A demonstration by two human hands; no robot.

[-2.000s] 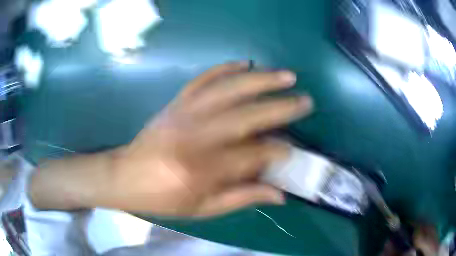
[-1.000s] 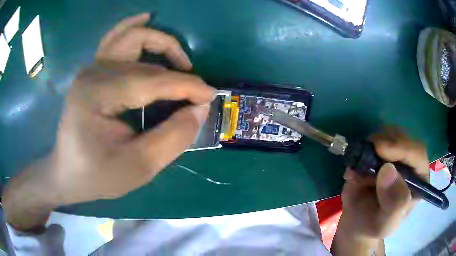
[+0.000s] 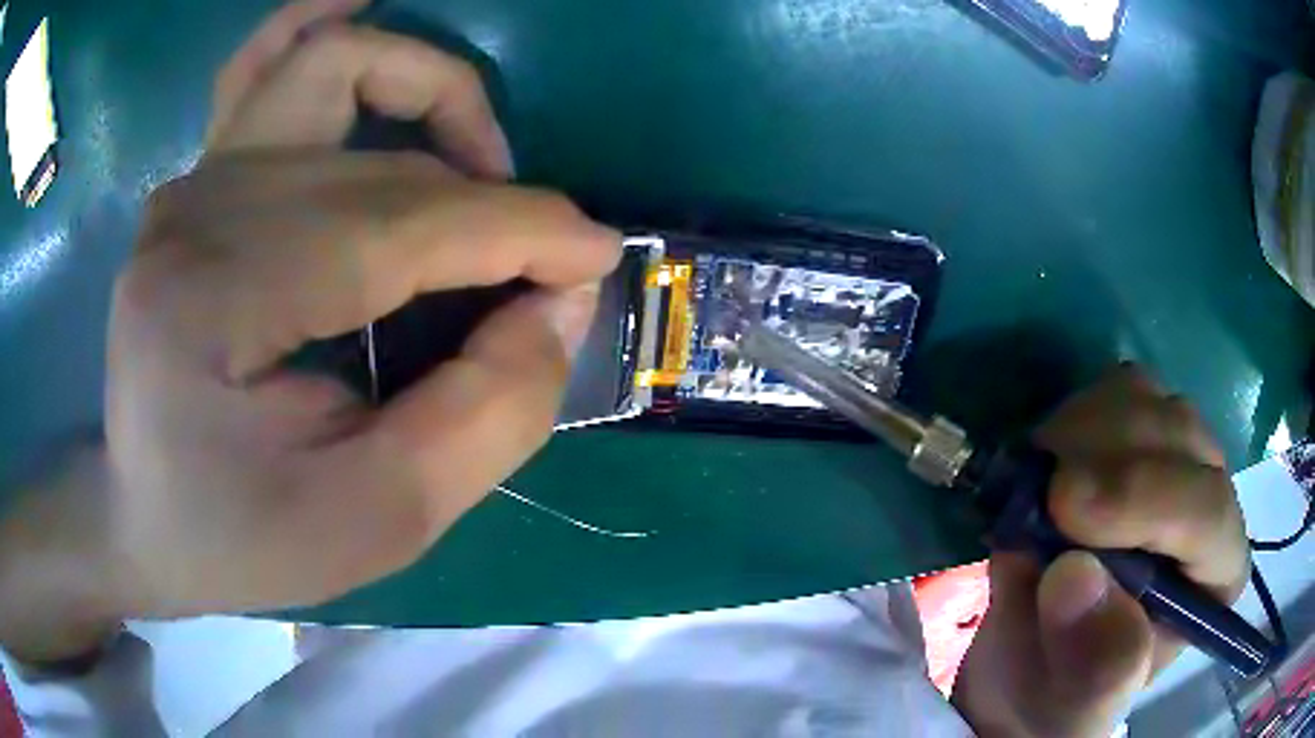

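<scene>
A black phone housing (image 3: 865, 248) lies on the green mat, with a circuit board (image 3: 851, 325) in its right half. An orange flex cable (image 3: 671, 326) runs from the board to the LCD module (image 3: 599, 363) at its left. My left hand (image 3: 317, 346) pinches the LCD module's upper edge between thumb and forefinger and covers much of it. My right hand (image 3: 1132, 534) holds the soldering iron (image 3: 937, 450) like a pen. The iron's tip is over the board near the flex; contact cannot be told.
A thin solder wire (image 3: 570, 516) curls on the mat below my left hand. A loose LCD module (image 3: 29, 116) lies at the far left. Another phone unit (image 3: 1074, 32) is cut off at the top right. A round tip cleaner (image 3: 1286, 188) stands at the right edge.
The blur is gone since the earliest frame. Since one second ago, the iron's tip has shifted slightly left towards the flex. My left hand keeps its pinch, and the view has shifted slightly.
</scene>
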